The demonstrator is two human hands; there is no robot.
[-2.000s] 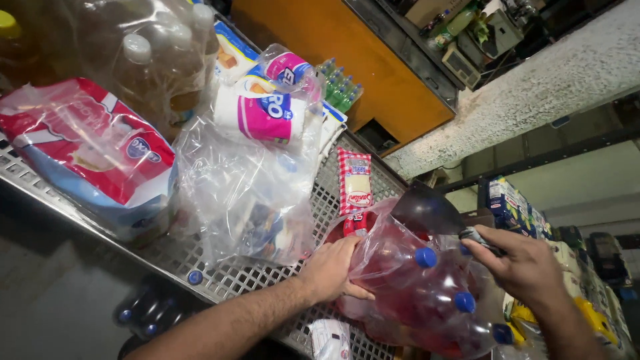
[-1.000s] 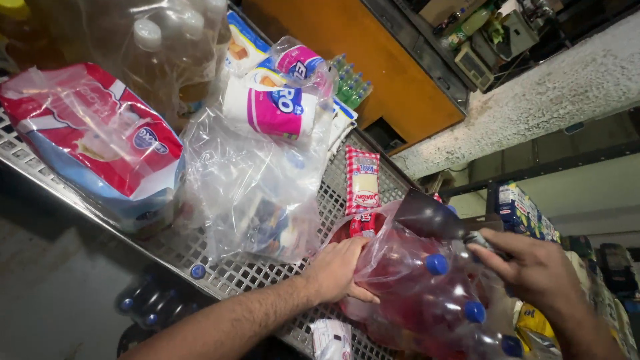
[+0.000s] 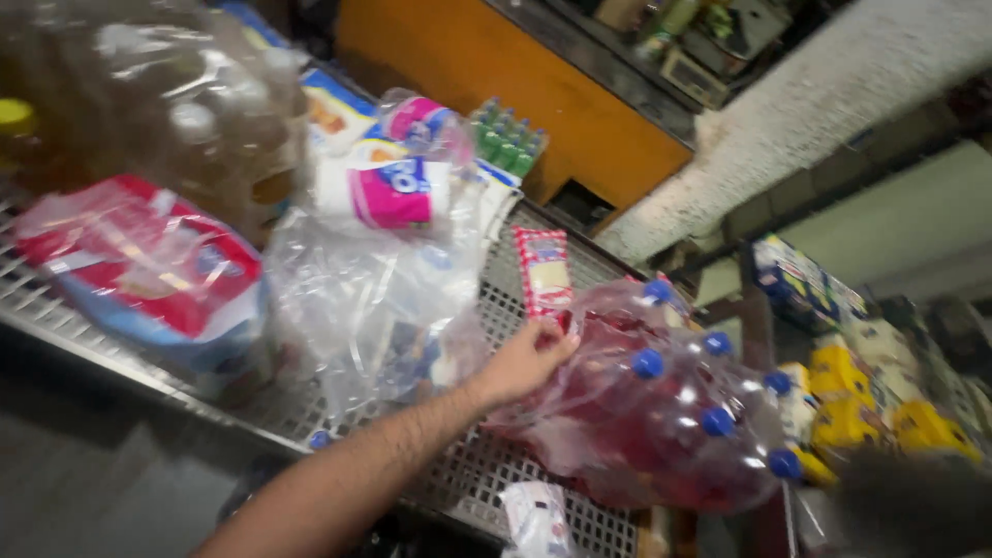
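With its fingers closed on the clear plastic wrap, my left hand [image 3: 535,356] holds the near edge of a pack of red drink bottles [image 3: 635,418] with blue caps. The pack lies on a perforated metal shelf [image 3: 496,473]. A red-and-white checked packet [image 3: 544,271] is just beyond my fingers. Left of my forearm lies a crumpled clear plastic bag [image 3: 372,310], with a pink-and-white wrapped roll pack [image 3: 387,194] at its top. My right hand is not in view; a dark blurred shape fills the lower right corner.
A red-and-blue plastic package [image 3: 155,263] and large wrapped bottles with pale caps [image 3: 194,124] stand at left. Small green bottles [image 3: 508,139] stand by an orange panel [image 3: 465,70]. A white packet [image 3: 536,515] lies at the shelf's near edge. Yellow packages [image 3: 841,387] are at right.
My right hand and the dark object it held over the bottle pack have left that spot. More blue caps show. My left hand still grips the wrap.
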